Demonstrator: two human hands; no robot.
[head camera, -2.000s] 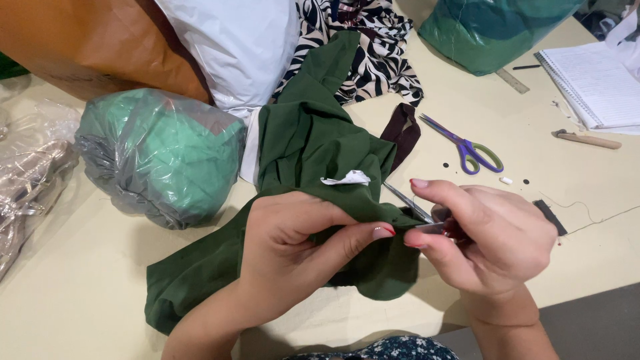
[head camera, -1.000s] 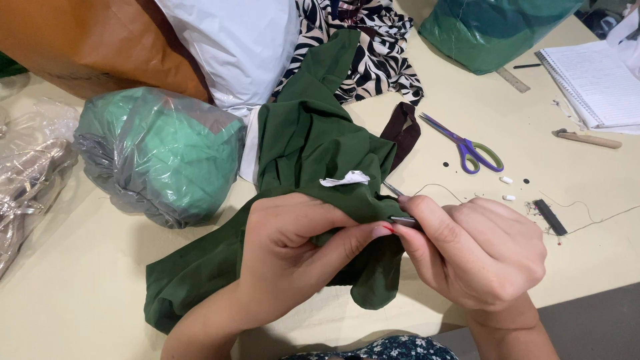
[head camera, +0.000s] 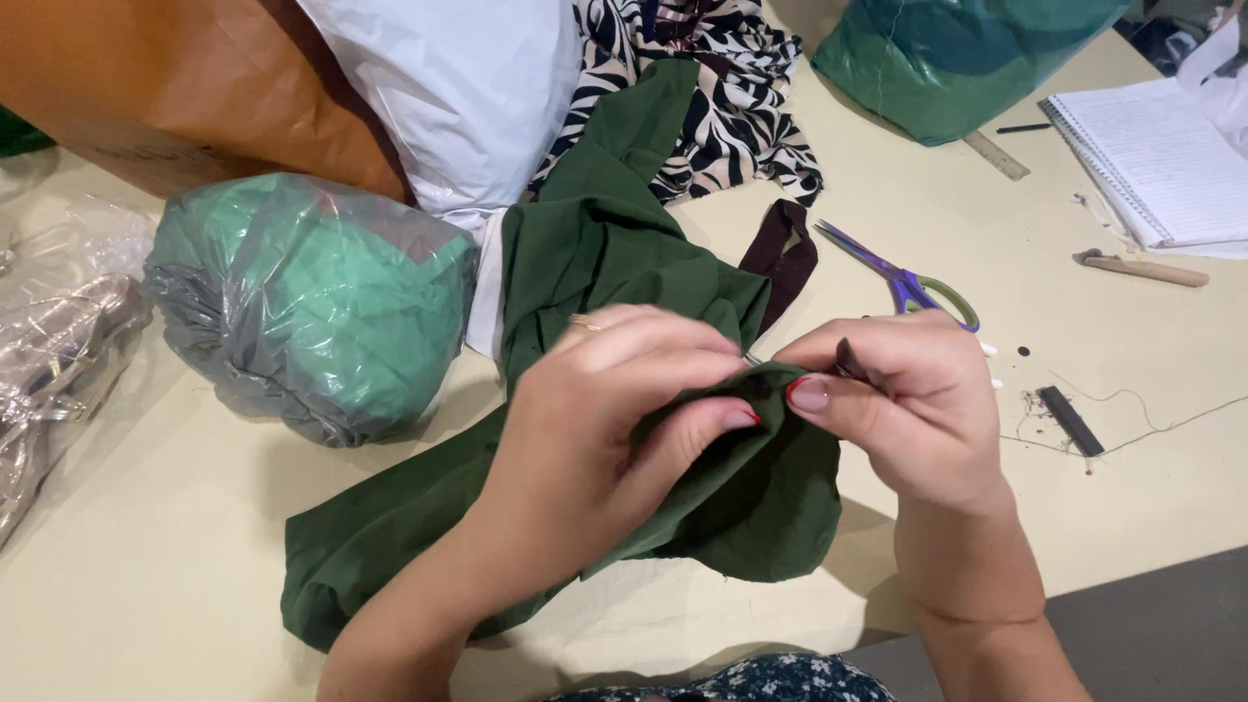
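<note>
A dark green fabric piece (head camera: 604, 244) lies across the middle of the table, and its near part is lifted between my hands. My left hand (head camera: 624, 429) pinches the fabric's edge between thumb and fingers. My right hand (head camera: 887, 400) grips the same edge just to the right, thumb against the cloth. A small dark pointed tool (head camera: 850, 359) sticks up out of my right hand; most of it is hidden by the fingers. Scissors with purple and green handles (head camera: 907, 283) lie just beyond my right hand.
A clear bag of green cloth (head camera: 312, 302) sits at left, by orange (head camera: 214, 97) and white bags (head camera: 458, 88). Patterned fabric (head camera: 731, 127) lies behind. At right are a spiral notebook (head camera: 1150, 156), a wooden-handled tool (head camera: 1141, 269), a dark strip (head camera: 1070, 421) and loose thread.
The metal tool tips that showed at the fabric's edge between my hands are now mostly out of sight. My left fingers have lifted and spread over the edge, and my right hand holds the cloth.
</note>
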